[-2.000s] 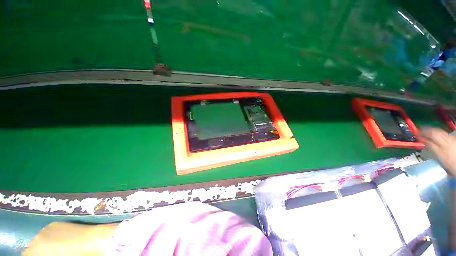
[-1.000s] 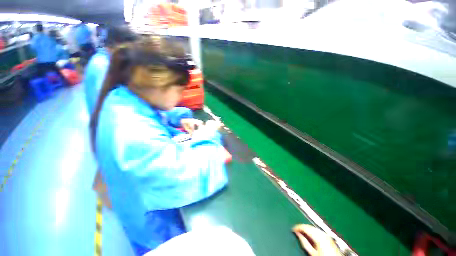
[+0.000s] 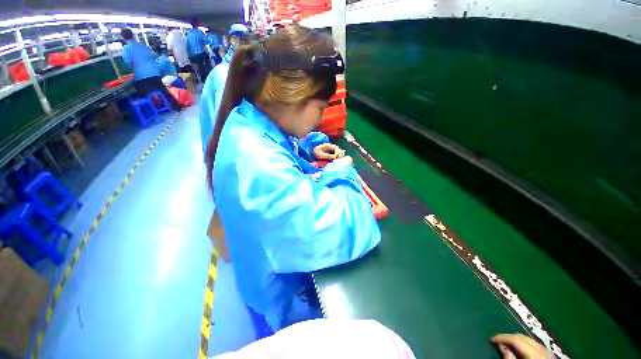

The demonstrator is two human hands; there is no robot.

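Note:
A hand, by its place my left hand (image 3: 523, 346), lies at the bench's belt-side edge at the bottom right. The picture's edge cuts it off. Some fingers show with nothing visible in them; the rest is hidden. My right hand is out of the picture. My pale sleeve (image 3: 337, 341) shows at the bottom middle. The dark green bench (image 3: 415, 287) runs away in front of me. A red-orange frame (image 3: 376, 202) lies farther along it, in front of a coworker and partly hidden by the coworker's arm. What the frame holds cannot be made out.
A coworker in a blue smock (image 3: 288, 203) sits close at the left of the bench, forearms on it. A dark mat (image 3: 397, 193) lies beyond. The green belt (image 3: 450, 210) runs along the right. Red frames (image 3: 334, 112) are stacked behind. Blue stools (image 3: 49, 196) stand far left.
The view has swung left from the tablets in red frames on the belt to the coworker. Since one second ago, the coworker sits farther right in view, and my left hand shows lower and farther right.

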